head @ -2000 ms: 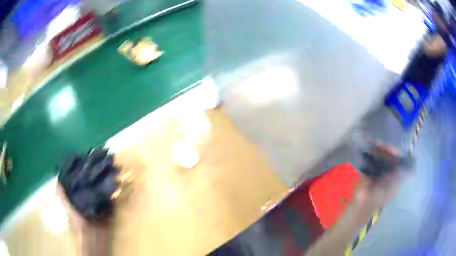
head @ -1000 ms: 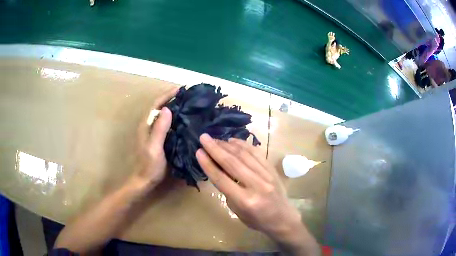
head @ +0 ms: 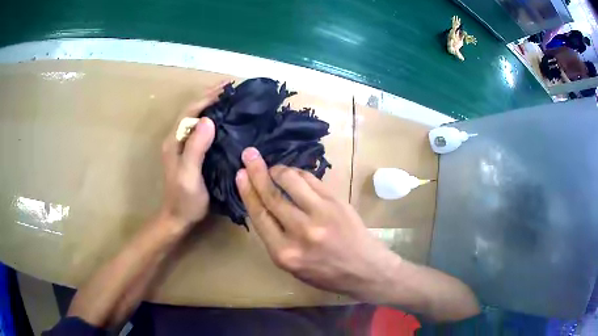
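Observation:
My left hand holds the figure assembly from its left side. The assembly is a black bundle with ragged, pointed edges, held over the tan bench. A cream limb pokes out beside my left thumb. My right hand lies over the bundle's lower right, index and middle fingertips touching the black pieces. Whether it grips a piece is hidden under the fingers. A white glue bottle with a yellowish nozzle lies to the right. A second white bottle lies by the grey panel.
The tan bench borders the green conveyor belt. A cream figure lies on the belt at upper right. The grey metal panel fills the right side. A red stool shows at the bottom edge. People are at far upper right.
The view has shifted, so bench items sit higher in the picture. Both hands remain on the black bundle, the right fingertips now nearer its middle. The figure on the belt appears farther up and right.

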